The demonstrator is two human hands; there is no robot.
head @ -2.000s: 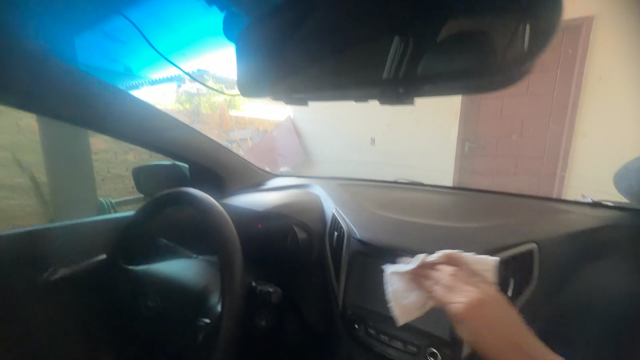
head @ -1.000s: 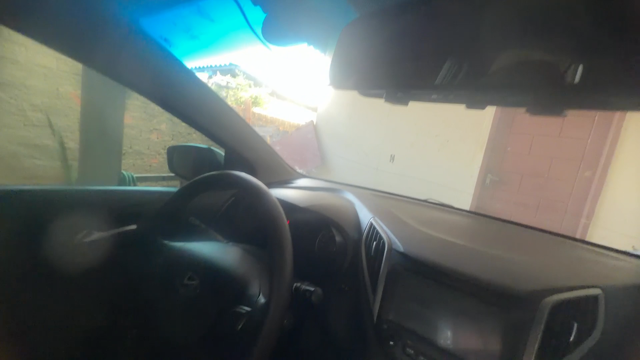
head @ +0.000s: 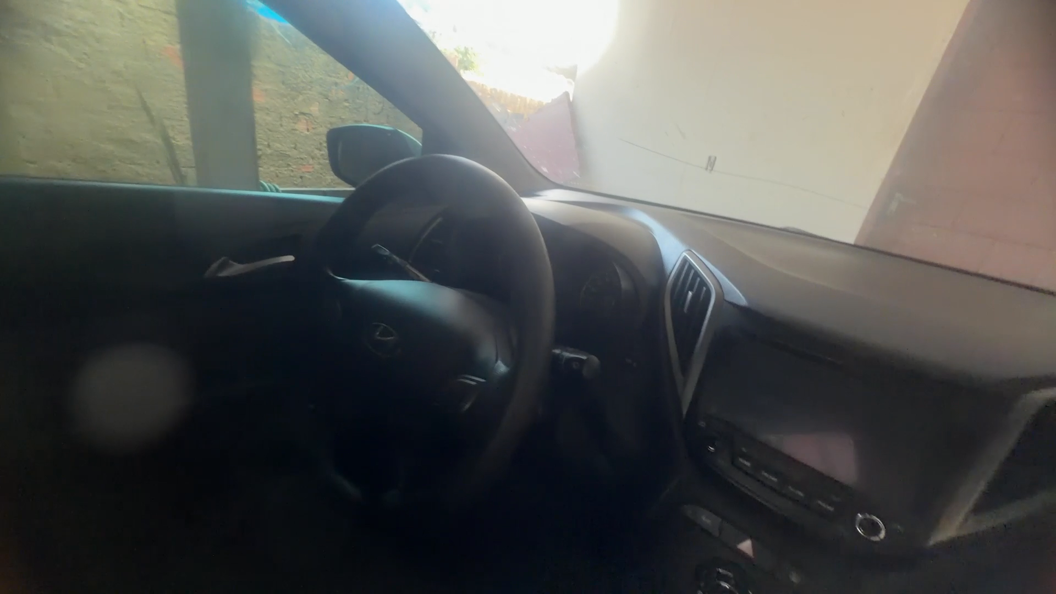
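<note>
Neither my left hand nor my right hand shows in the view now. A dark steering wheel stands left of centre, with a control stalk at its right side. To the right, a car's centre screen is dark and carries a pinkish reflection. Buttons and a round knob sit below the screen. A tall air vent with a light trim lies between the wheel and the screen. No white cloth is in view.
The dashboard top runs under the windshield to the right. At the left are the door's inner handle and, outside the window, a side mirror. A second trimmed vent is cut by the right edge.
A hand with a white cloth was at the centre screen two seconds ago; it has left the view. The view has swung down and to the left.
</note>
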